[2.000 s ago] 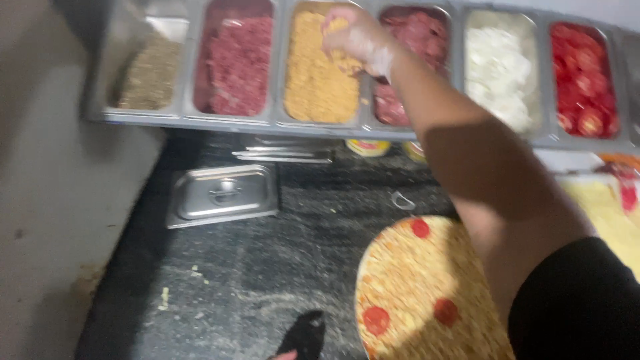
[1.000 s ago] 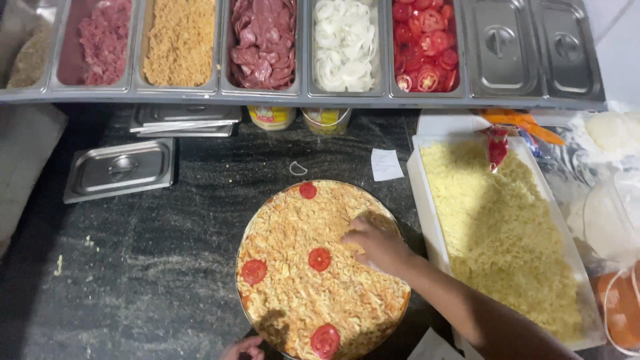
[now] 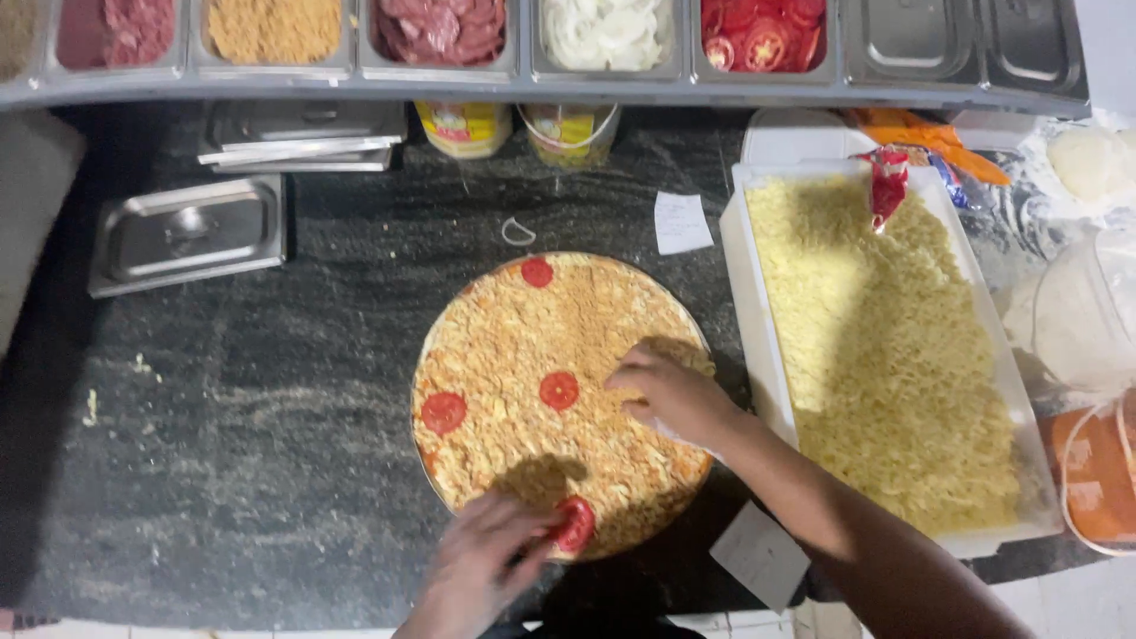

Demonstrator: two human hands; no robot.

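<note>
A round pizza (image 3: 532, 337) covered in crumbly topping lies on the dark stone counter. Tomato slices are spread over it, one in the middle (image 3: 559, 390) and others nearer the rim. My right hand (image 3: 674, 395) is low over the pizza's right side, fingers curled down; whether crumbs are in it cannot be told. At the near edge my left hand (image 3: 493, 550) is blurred, its fingertips at the nearest tomato slice (image 3: 574, 524); whether they grip it is unclear.
A white tub of grated cheese (image 3: 887, 355) stands at the right, a red packet (image 3: 887, 186) on its far end. Steel topping pans (image 3: 444, 75) line the back. A steel lid (image 3: 191, 232) lies left. Paper slips (image 3: 683, 224) and plastic jars (image 3: 463, 129) are behind the pizza.
My right hand was in the pan of crumbly orange topping two seconds ago and is now over the pizza. My left hand has come in from the near edge to the nearest tomato slice.
</note>
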